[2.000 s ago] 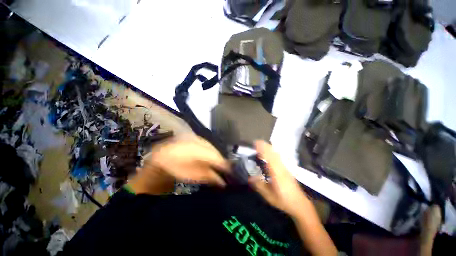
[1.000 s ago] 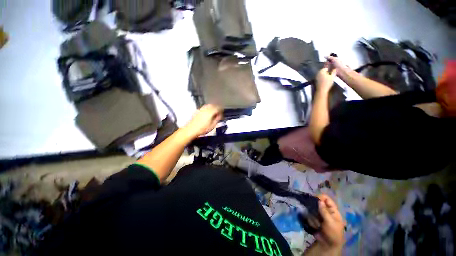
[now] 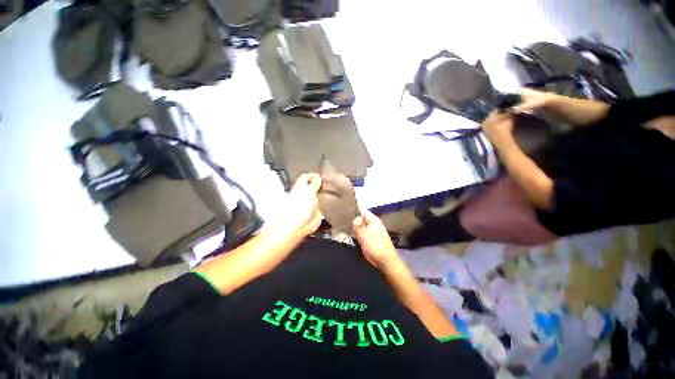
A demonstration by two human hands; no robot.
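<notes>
My left hand [image 3: 304, 198] and my right hand [image 3: 372, 235] hold a grey-brown fabric piece [image 3: 339, 202] between them at the table's near edge. Just beyond it lies a stack of grey-brown cut panels [image 3: 320, 142]. Small cut parts [image 3: 302, 63] are stacked on the far end of those panels, with light slips among them. To the left lies a bundle of panels [image 3: 159, 220] with a dark tie strip [image 3: 115, 138] around its middle part. The lower part of the held piece is partly hidden by my body and hands.
More panel bundles [image 3: 178, 44] stand along the far left of the white table [image 3: 392, 29]. At the right another person [image 3: 592, 163] handles a dark-banded bundle [image 3: 453, 83], with more bundles [image 3: 555, 59] beyond. Scraps [image 3: 511, 311] cover the floor.
My right hand has come up from the lower right, where it held a dark strip, to the table edge. Both hands now hold a grey-brown piece. The view turned from the tied bundle to this stack.
</notes>
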